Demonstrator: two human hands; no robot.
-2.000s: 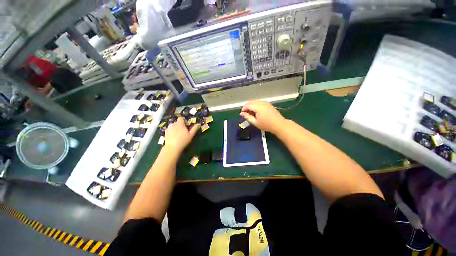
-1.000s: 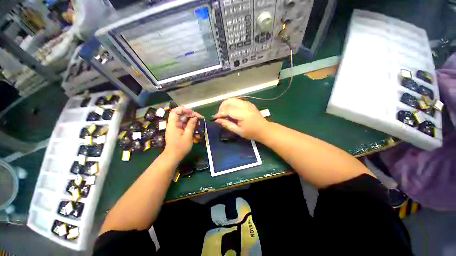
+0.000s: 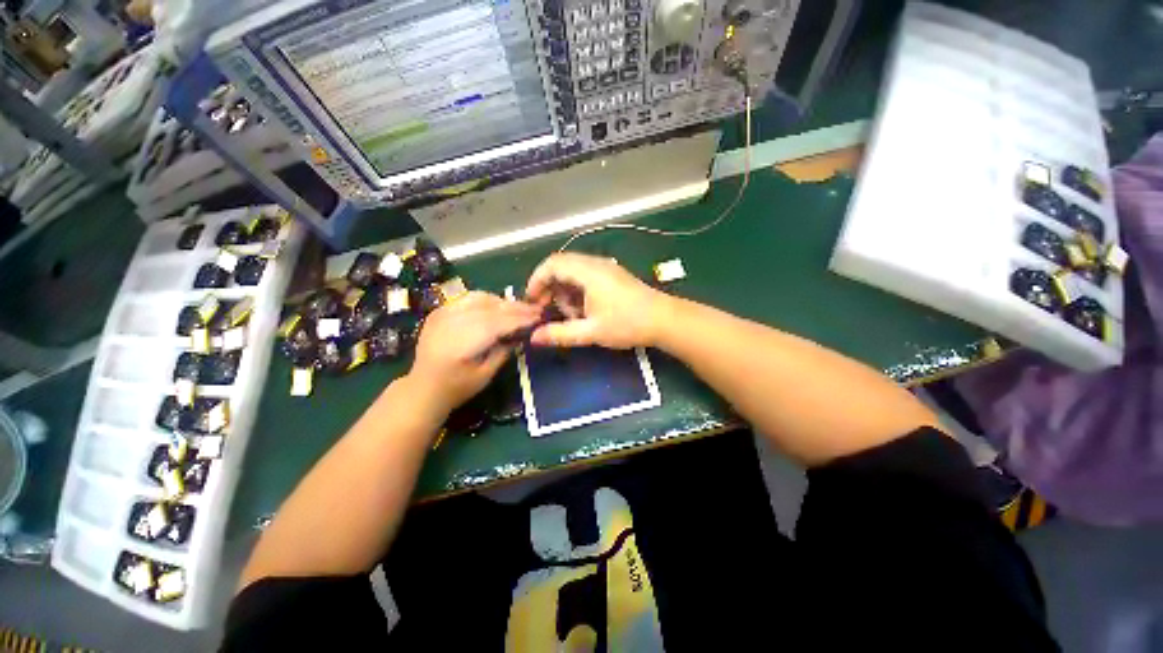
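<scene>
My left hand (image 3: pixel 462 344) and my right hand (image 3: pixel 597 304) meet at the upper left of the dark, white-edged test pad (image 3: pixel 589 385). Their fingertips are together around a small dark part (image 3: pixel 551 313), mostly hidden; its exact form and the left fingers' grip on it cannot be told. The thin brownish test lead (image 3: pixel 689 231) curves from the tester to beside my right hand, where its end is hidden. A heap of black device units (image 3: pixel 370 316) with white and yellow tabs lies left of my left hand. Dark units (image 3: pixel 475 418) lie below my left wrist.
The grey tester (image 3: pixel 421 89) stands behind on a cream stand (image 3: pixel 574 198). A left white tray (image 3: pixel 102 421) holds rows of units; a right white tray (image 3: pixel 976 166) has several at its near end. A small white tab (image 3: pixel 670 269) lies right of my right hand. Purple clothing (image 3: pixel 1071 421) is at right.
My hands, formerly apart, have come together over the pad's upper left. The unit seen on the pad before is now hidden or gone from there. The view has shifted, bringing the tester closer.
</scene>
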